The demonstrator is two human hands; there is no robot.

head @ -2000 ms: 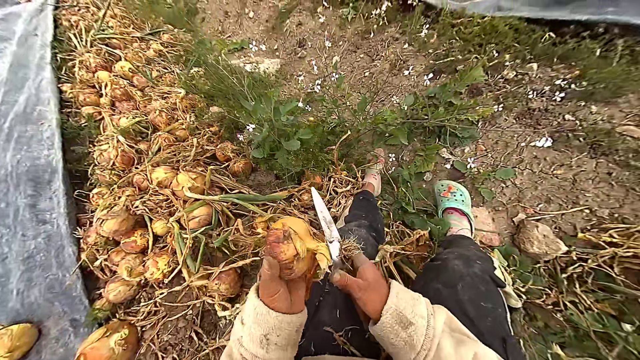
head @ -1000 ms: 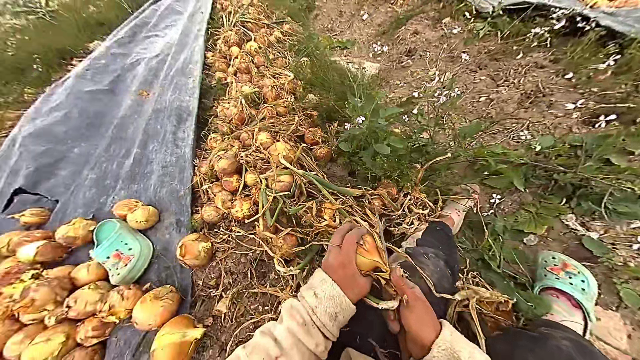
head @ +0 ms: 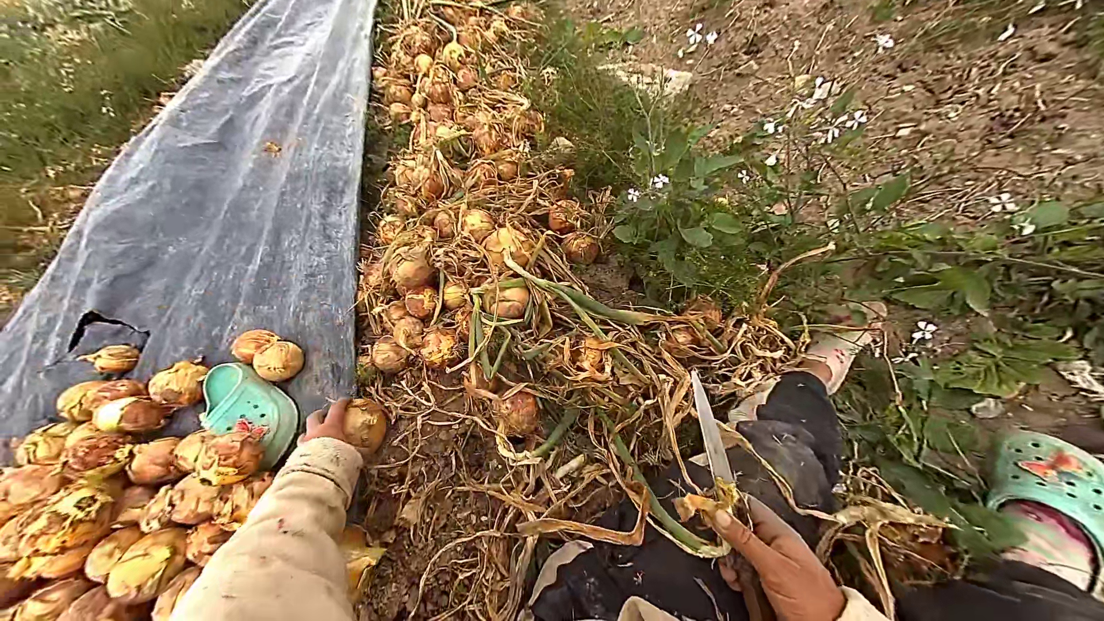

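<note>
Out to the left, my left hand [head: 329,423] is at an onion [head: 366,424] at the edge of the dark plastic sheet, its fingers partly hidden behind the sleeve and the onion; whether it grips the onion is unclear. My right hand [head: 776,556], over my lap, holds a knife [head: 712,431] with its blade pointing up and away. Dry onion leaves [head: 681,535] are pinched at the thumb beside the blade. Beyond my left hand, a turquoise clog [head: 250,410] lies among a heap of trimmed onions [head: 129,509].
A long row of onions with dried tops [head: 466,216] runs forward beside the plastic sheet [head: 224,190]. A hole [head: 108,328] shows in the sheet. Weeds with white flowers [head: 716,198] grow at the right. My foot wears another turquoise clog [head: 1048,474].
My left hand has moved left, away from my right hand, to the sheet's edge. The knife blade, hidden one second ago, shows again. The view has swung left since two seconds ago.
</note>
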